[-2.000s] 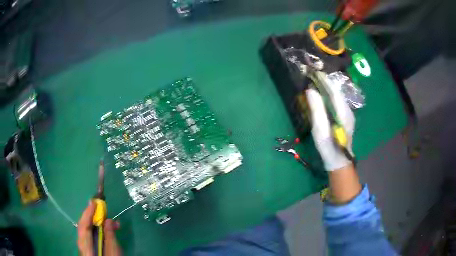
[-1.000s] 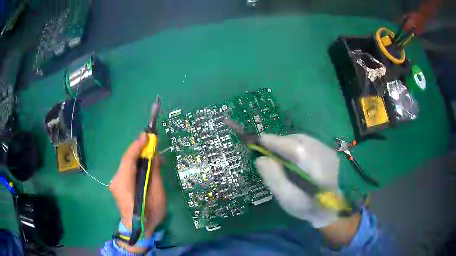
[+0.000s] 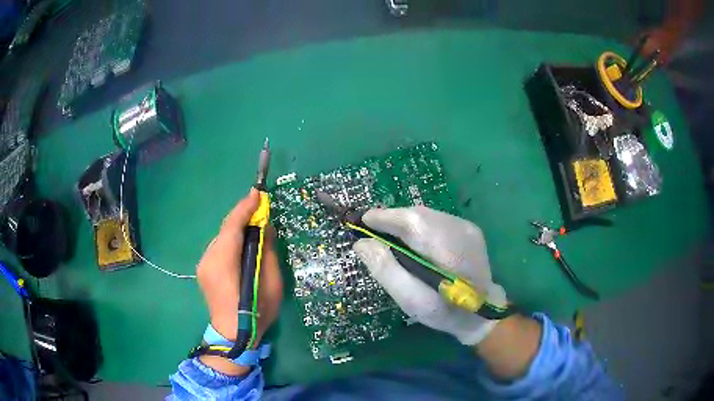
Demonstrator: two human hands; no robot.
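A green circuit board (image 3: 329,278) lies on the green mat, its face dense with silvery joints. My bare left hand (image 3: 239,274) holds a black and yellow soldering iron (image 3: 251,258), its tip pointing up beyond the board's upper left corner. Thin solder wire (image 3: 160,270) runs from the spool (image 3: 141,121) to my left hand. My white-gloved right hand (image 3: 430,266) holds a second soldering iron (image 3: 415,269), its tip over the upper left part of the board. Whether that tip touches a joint cannot be told. The glove hides the board's right part.
A dark iron stand with a yellow sponge (image 3: 114,243) is at left, near black round units (image 3: 66,337). A bulkier right holder (image 3: 560,149) carries a sponge, yellow ring and crinkled plastic. Cutters (image 3: 560,254) lie right of the board. Another board (image 3: 98,55) is at upper left; a blurred hand is upper right.
My right hand has left the right holder and come over the board with its iron, then moved slightly left. My left hand has moved up beside the board. The view has shifted.
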